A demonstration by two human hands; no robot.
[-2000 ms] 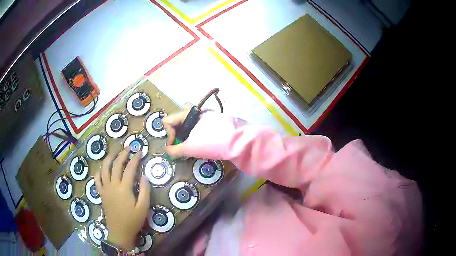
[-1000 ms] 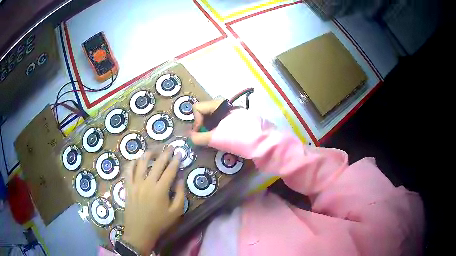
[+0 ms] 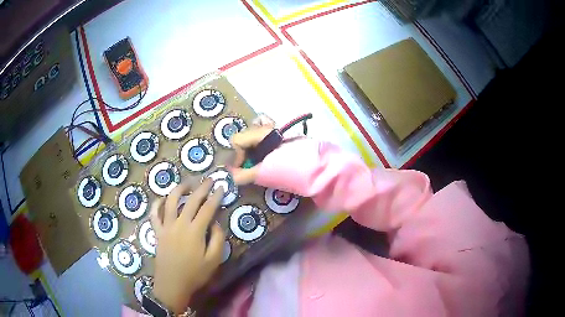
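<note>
Round components, white rings around dark centres (image 3: 197, 155), sit in rows in a clear-edged packing tray (image 3: 173, 103) over brown board. My right hand (image 3: 251, 153) holds a dark test probe (image 3: 268, 145) with a green tip end like a pen, over the tray's right part; red and black leads trail from its back. The probe's exact contact point is hidden by my fingers. My left hand (image 3: 186, 247) lies palm down over the near middle of the tray, fingers spread, fingertips at a component (image 3: 221, 187); it covers several others. It grips nothing that I can see.
An orange multimeter (image 3: 126, 68) stands beyond the tray, with leads running down. A cardboard-covered tray stack (image 3: 406, 90) is at the right. A marked cardboard piece (image 3: 52, 198) and a red object (image 3: 25, 244) are at the left. A marked board (image 3: 37, 74) is at the far left.
Since two seconds ago, the view has shifted, and both hands appear in nearly the same places over the tray. In the last second there is only a slight movement of the right hand and probe.
</note>
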